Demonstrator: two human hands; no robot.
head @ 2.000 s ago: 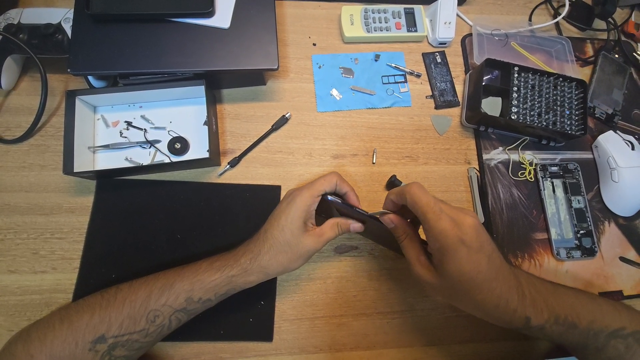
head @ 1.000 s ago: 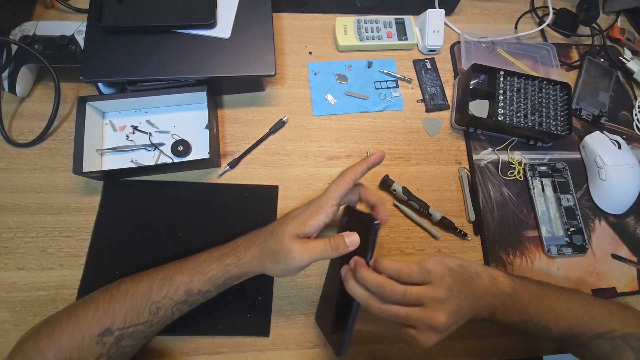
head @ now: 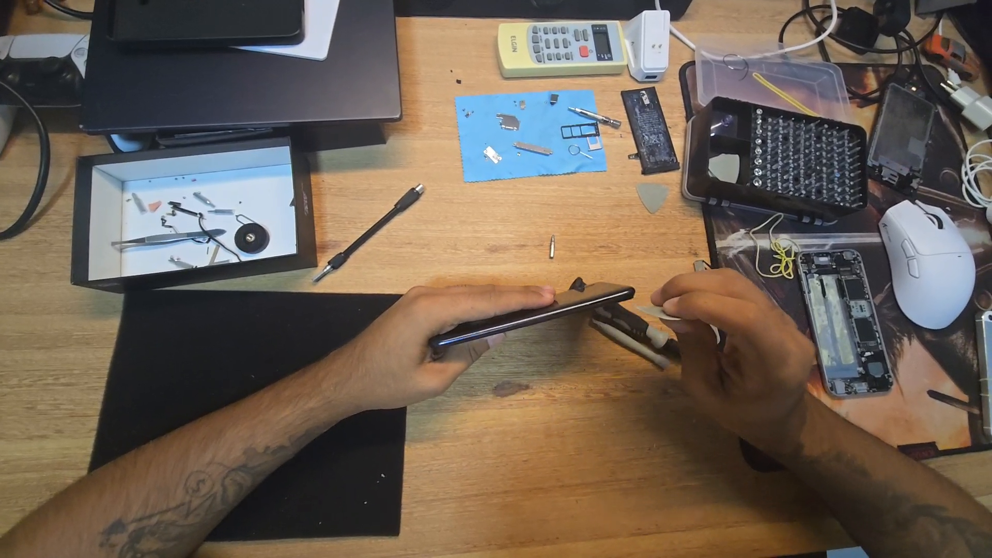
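My left hand (head: 457, 341) grips a dark smartphone (head: 535, 316) at its left end, edge toward me, above the wooden table. Close to the phone's right end, my right hand (head: 728, 341) pinches a thin, pale grey opening pick (head: 657, 312) between thumb and fingers; pick and phone are apart. Under and behind the phone lie a screwdriver (head: 632, 325) and a slim grey tool (head: 632, 345), both partly hidden. Farther back on the table are a small screwdriver bit (head: 552, 247) and a grey triangular pick (head: 652, 197).
A blue cloth (head: 535, 167) bears small metal parts, beside a phone battery (head: 649, 130). A bit case (head: 810, 159), an opened phone (head: 845, 322) and a white mouse (head: 928, 263) are at right. At left are a parts box (head: 304, 217), a flexible shaft (head: 369, 232) and a black mat (head: 256, 418).
The phone has turned from steeply slanted to nearly level across the view. My right hand has moved away from it to the right, and the pick now shows in its fingers.
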